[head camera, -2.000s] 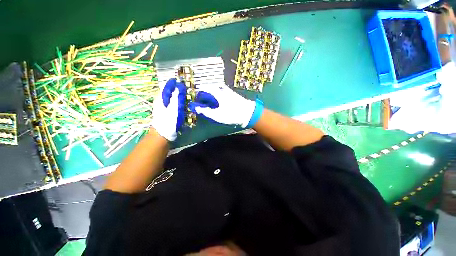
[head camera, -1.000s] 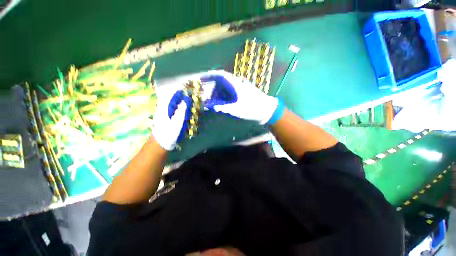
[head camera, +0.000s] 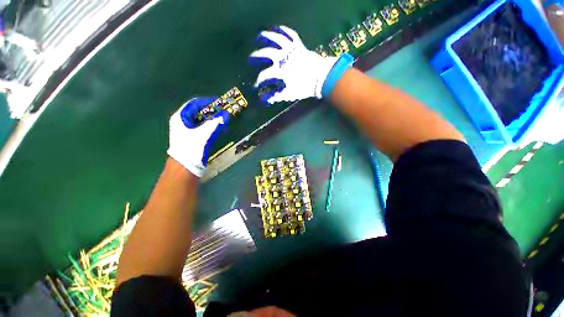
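My left hand (head camera: 196, 132), in a white glove with blue fingers, holds a board strip (head camera: 224, 104) above the dark green conveyor belt. The strip's far end sticks out to the right of the fingers. My right hand (head camera: 287, 67) is over the belt to the right of the strip, fingers spread; its palm side is hidden, and no board shows in it. A row of small single boards (head camera: 373, 25) lies on the belt beyond my right hand. A PCB panel (head camera: 284, 195) lies on the green bench mat below the hands.
A grooved metal plate (head camera: 217, 246) and a pile of waste edges (head camera: 93, 278) lie at lower left. A thin green stick (head camera: 333, 179) and a blue cord (head camera: 378, 182) are right of the panel. A blue bin (head camera: 473, 80) of black parts stands at right. The bench edge borders the belt.
The view has turned and shifted towards the belt. Both hands have moved from over the grooved plate to over the belt. They are now apart, with the strip in my left hand.
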